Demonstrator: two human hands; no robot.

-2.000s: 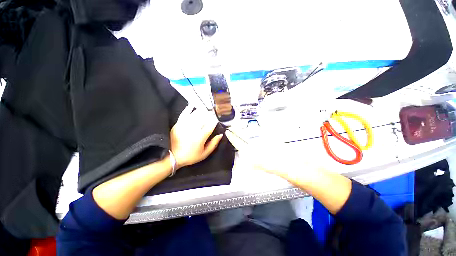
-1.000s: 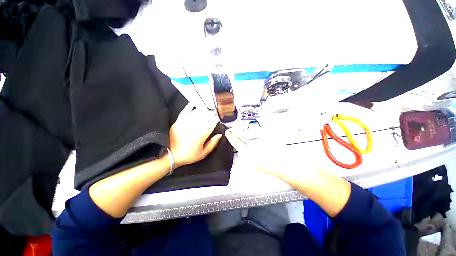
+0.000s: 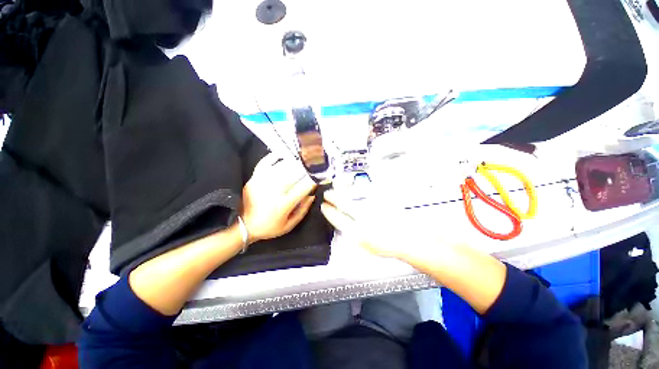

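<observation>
A black garment piece (image 3: 289,254) lies on the white machine table, its top right edge beside the metal needle area (image 3: 354,160) of the sewing machine (image 3: 433,50). My left hand (image 3: 271,202) lies on the piece, fingers towards the needle area, a bracelet at the wrist. My right hand (image 3: 365,229) is at the piece's right edge, fingertips touching the cloth close to my left fingertips. Overexposure blurs my right hand's outline, and whether it grips the edge cannot be told. The larger black garment part (image 3: 166,144) extends to the left and back.
Scissors with a red-orange handle loop (image 3: 473,209) and a yellow one lie right of my right hand. A dark red object (image 3: 614,181) is at the right table end. A blue crate (image 3: 571,277) stands below the table. A ruler-marked edge (image 3: 303,294) runs along the front.
The camera view has shifted slightly. My hands stay close together near the needle area, with my right fingers slightly further down the cloth's edge. The scissors have not moved on the table.
</observation>
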